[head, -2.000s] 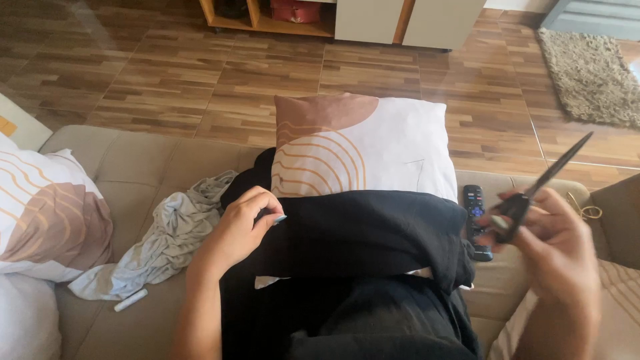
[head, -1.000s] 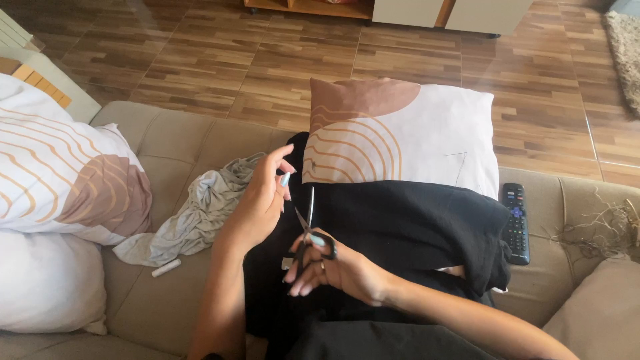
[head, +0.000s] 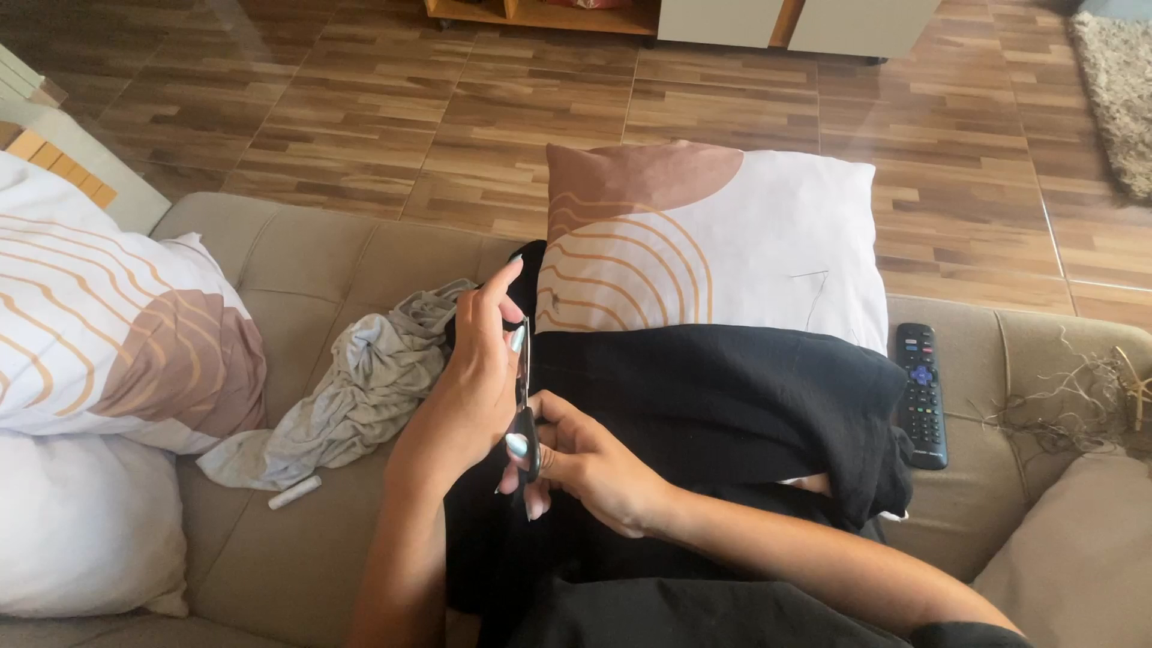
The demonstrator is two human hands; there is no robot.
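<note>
Scissors [head: 526, 396] with dark handles are gripped in my right hand [head: 585, 463], their blades pointing up, close against my left hand [head: 481, 373]. The left thumb and fingers are bent near the blade tips; whether they pinch a thread cannot be made out. Below and to the right of both hands, black fabric [head: 720, 396] lies across my lap and over the lower part of a patterned cushion [head: 774, 225]. A needle with dark thread [head: 810, 274] appears to rest on the cushion's white part.
On the sofa [head: 315, 252] to the left are a crumpled grey cloth [head: 360, 387], a small white cylinder [head: 295, 492] and more cushions [head: 171, 360]. A remote control [head: 921, 396] and tangled threads [head: 1071, 396] lie to the right. A cabinet [head: 720, 20] stands beyond on the floor.
My right hand has brought the scissors from the far right over to my left hand. The left hand has lifted off the black fabric, with its fingers now raised.
</note>
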